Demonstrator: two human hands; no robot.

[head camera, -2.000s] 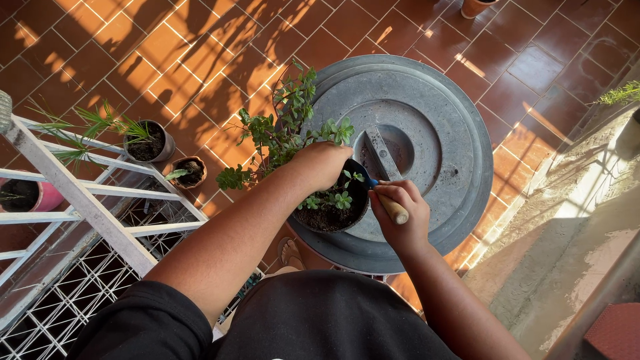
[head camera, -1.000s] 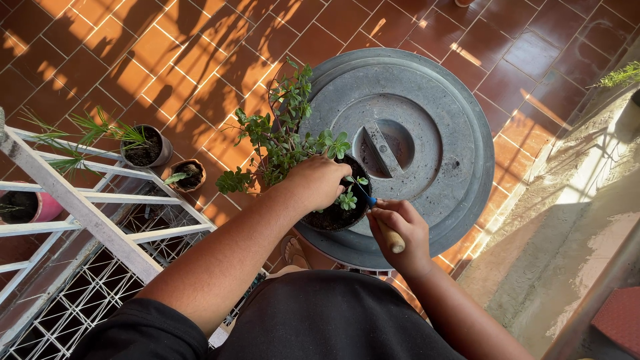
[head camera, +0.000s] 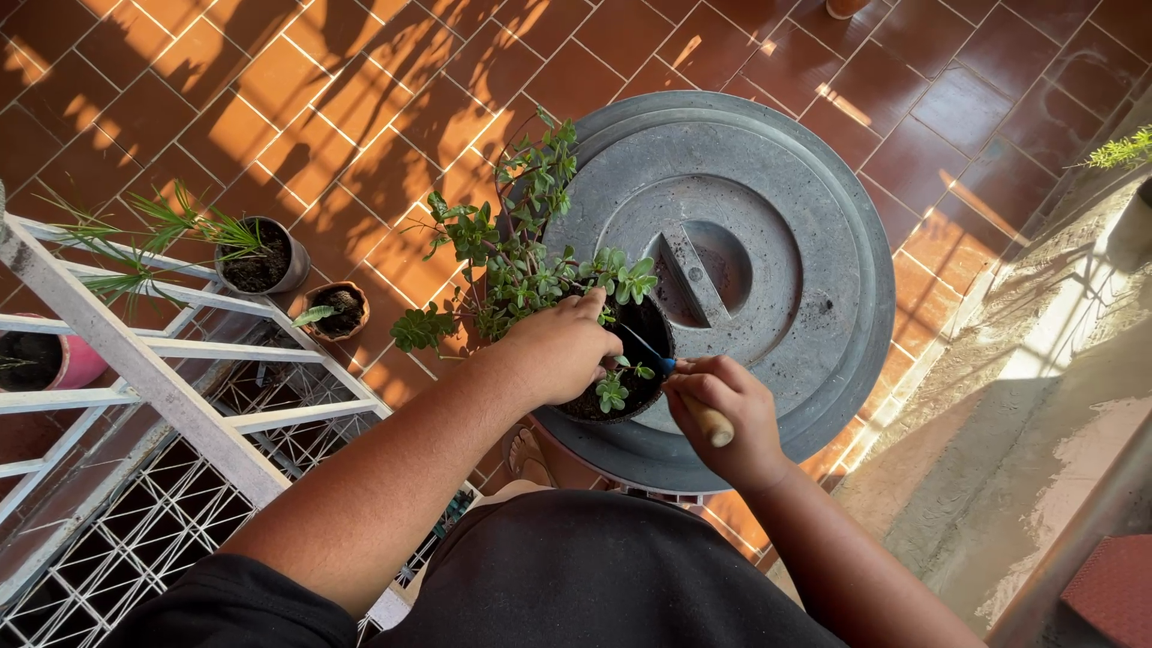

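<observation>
A dark plant pot (head camera: 661,337) with soil stands near the front left of a round grey plastic lid (head camera: 837,270). Leafy green stems (head camera: 531,270) grow from it and spill to the left and back. My left hand (head camera: 567,346) reaches over the pot among the stems, fingers bent; whether it grips a stem is hidden. My right hand (head camera: 729,418) is closed around the wooden handle (head camera: 706,420) of a small hand tool with a blue collar. The tool's thin metal part points into the pot, its tip out of sight.
White metal railing (head camera: 198,405) runs along the left, beside a potted spiky plant (head camera: 261,256), a small clay pot (head camera: 337,310) and a pink pot (head camera: 72,360). Terracotta tiles (head camera: 576,81) cover the floor. A rough concrete wall (head camera: 1008,450) is at the right.
The leafy stems around the left hand have shifted, and that hand's fingers now lie further over the pot's left side. The right hand keeps hold of the tool at the pot's right edge.
</observation>
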